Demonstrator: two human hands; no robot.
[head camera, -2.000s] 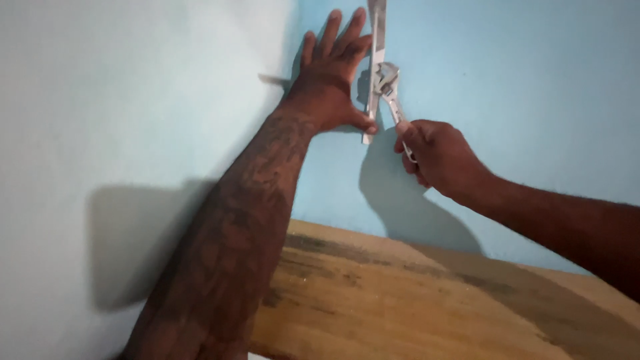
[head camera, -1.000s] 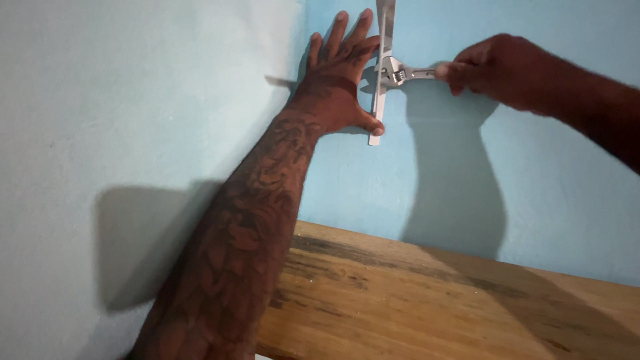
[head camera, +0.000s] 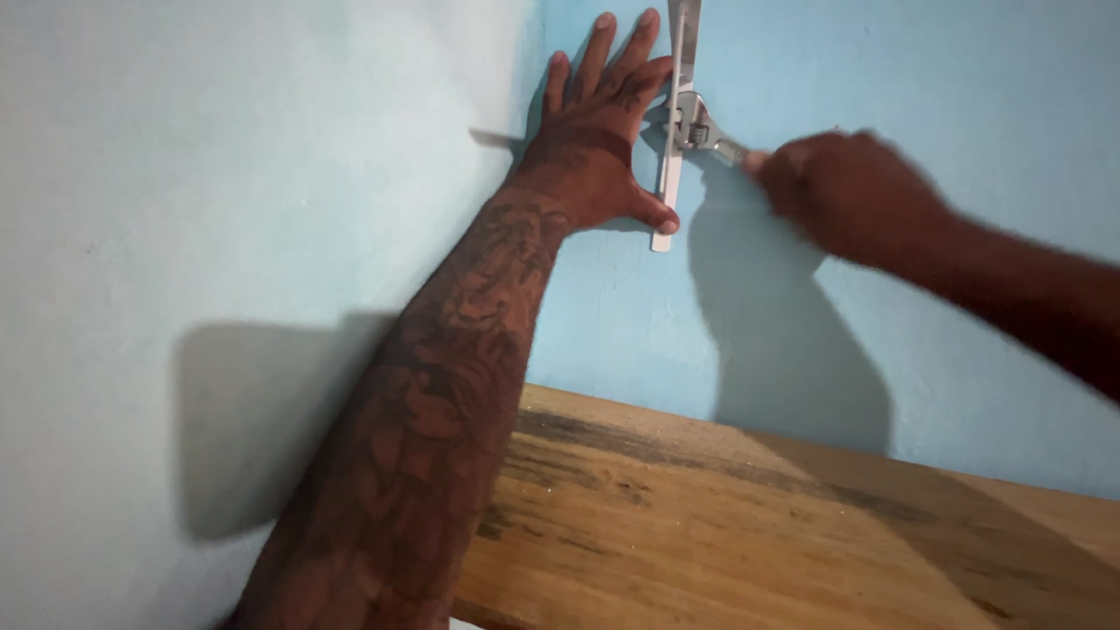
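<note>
A white metal bracket stands upright against the blue wall, its top cut off by the frame's edge. My left hand is spread flat on the wall beside it, with the thumb pressed on the bracket's lower end and the index finger touching its left side. My right hand, somewhat blurred, grips the handle of an adjustable wrench. The wrench slants up to the left and its jaw sits at the bracket's middle. Whatever the jaw holds there is hidden.
A wooden board with dark streaks runs along the foot of the blue wall. A pale wall meets it at a corner on the left. Shadows of the arms fall on the walls and board.
My right hand first swung the wrench handle up from below to about level, and the handle now slopes down to the right again. My left hand has stayed at the bracket.
</note>
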